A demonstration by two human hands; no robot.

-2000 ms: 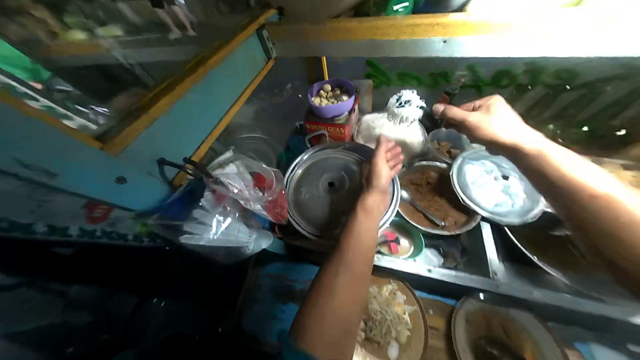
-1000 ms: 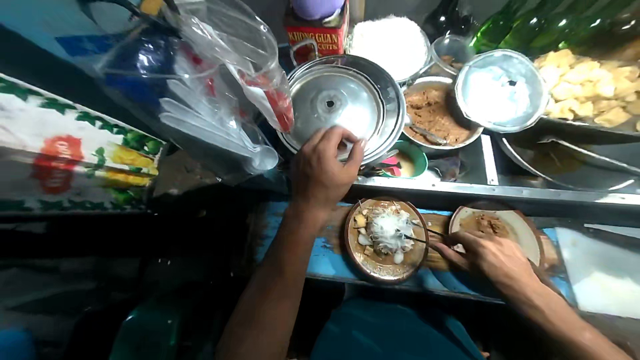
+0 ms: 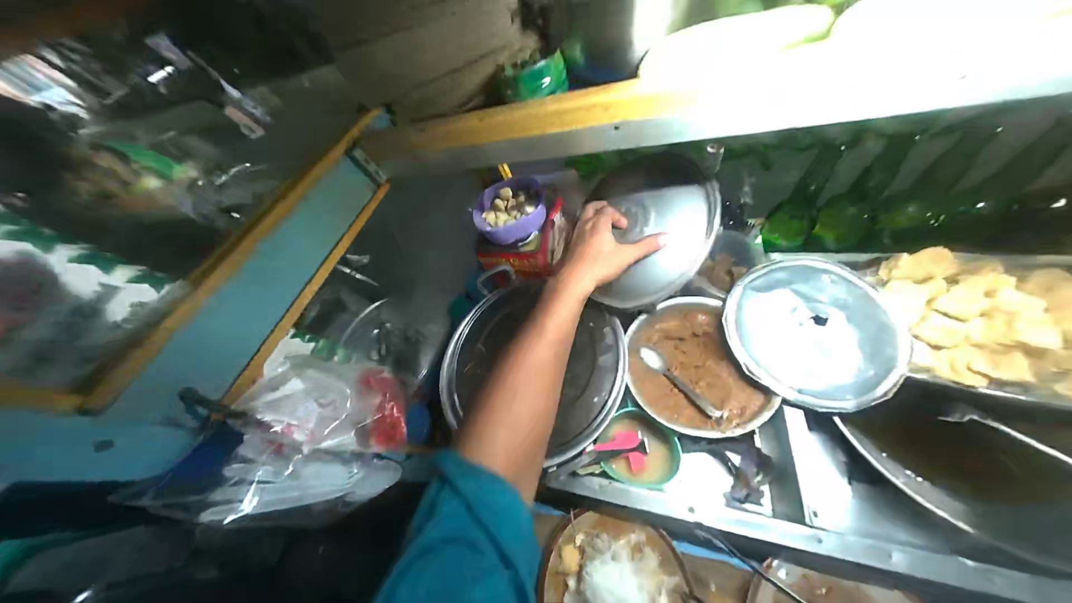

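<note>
My left hand (image 3: 607, 247) grips a round metal lid (image 3: 662, 234), tilted up behind the large pot. The forearm passes over that pot (image 3: 599, 377), whose inside looks dark. My right hand is out of view. Right of the pot, a bowl of brown paste (image 3: 687, 343) has a metal spoon (image 3: 682, 383) lying in it. Below them sits a green bowl (image 3: 641, 448) of cloudy liquid with pink-handled utensils. At the bottom edge, a brown-rimmed plate (image 3: 620, 557) bears white shreds and yellowish pieces, with a second plate (image 3: 829, 584) beside it.
Another metal lid (image 3: 816, 331) rests beside the paste bowl. Fried yellow pieces (image 3: 976, 318) lie behind a wide pan of dark liquid (image 3: 980, 469). A purple bowl (image 3: 509, 219) sits on a red tin (image 3: 523, 255). Plastic bags (image 3: 322, 427) hang at left, near a blue wooden frame (image 3: 251, 293).
My left hand has moved from the pot's lid area to the back, where it holds a lid raised. My right hand, over the second plate one second ago, has left the view. The view has shifted.
</note>
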